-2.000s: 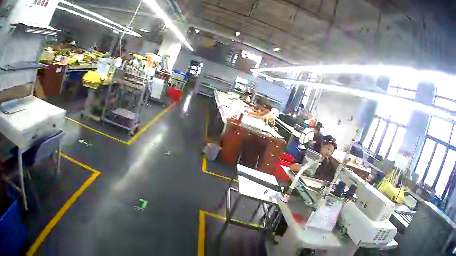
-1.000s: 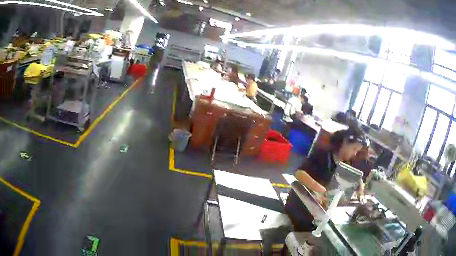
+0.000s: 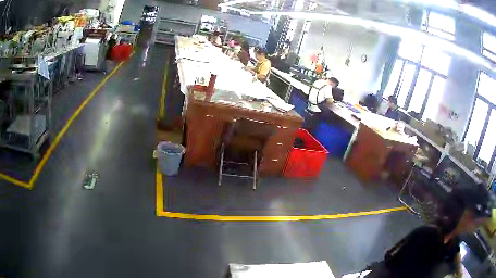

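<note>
Neither of my hands is in the picture. Nearest in front, the edge of a white table top (image 3: 280, 270) shows at the bottom, cut off by the frame. To its right a person in a dark top (image 3: 421, 252) leans forward at the lower right corner, partly cut off. What this person works on is mostly hidden.
Ahead stands a long white-topped table with a brown wooden base (image 3: 204, 130). A grey bin (image 3: 170, 158) and a red crate (image 3: 307, 157) stand beside it. A metal rack (image 3: 27, 119) is at left. Yellow lines (image 3: 283, 218) mark the grey floor. People sit farther back.
The view has moved forward along the aisle. The long table is larger and nearer. The white sewing machine and the nearby white table have slid down and mostly out of the picture.
</note>
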